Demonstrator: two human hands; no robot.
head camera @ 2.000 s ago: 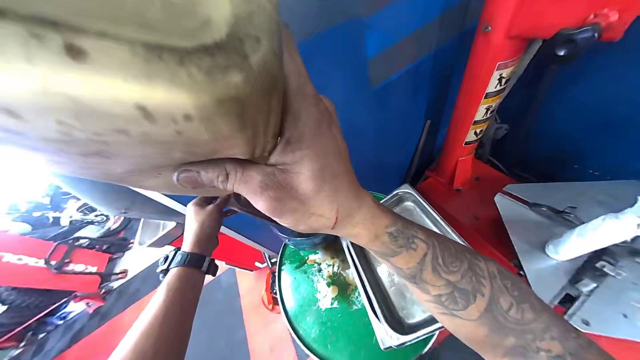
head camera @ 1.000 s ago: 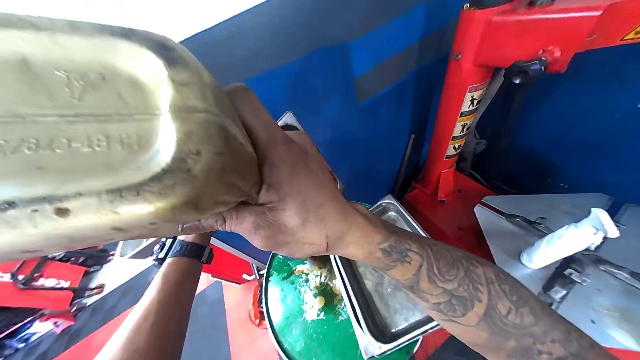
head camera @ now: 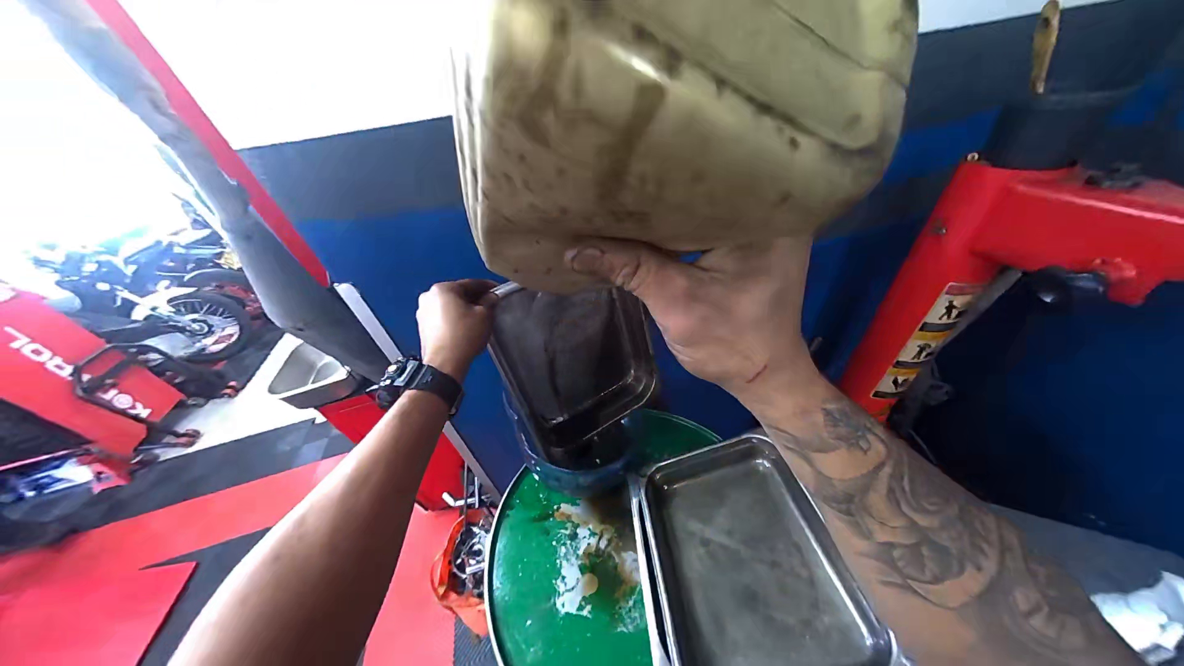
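Note:
My right hand (head camera: 721, 305) grips the lower edge of a large, stained yellowish plastic jug (head camera: 666, 157), held up and tilted at the top of view. Beyond and below it, my left hand (head camera: 453, 324), with a watch on the wrist, holds the rim of a dark, wet-looking metal tray (head camera: 573, 361). That tray slopes down into a round blue funnel or basin (head camera: 578, 476) on a green drum (head camera: 555, 573). The jug's mouth is not visible. Another rectangular metal tray (head camera: 758, 555) lies on the drum, beside my right forearm.
A red machine post (head camera: 925, 277) with pictogram stickers stands at the right by the blue wall. An orange bag of metal parts (head camera: 462, 564) is left of the drum. At the left are a metal basin (head camera: 305, 370), red equipment (head camera: 74, 370) and motorcycles (head camera: 194, 314).
The jug has been raised and turned, so its embossed face no longer shows. The tray in my left hand, hidden before, now shows. The view has shifted.

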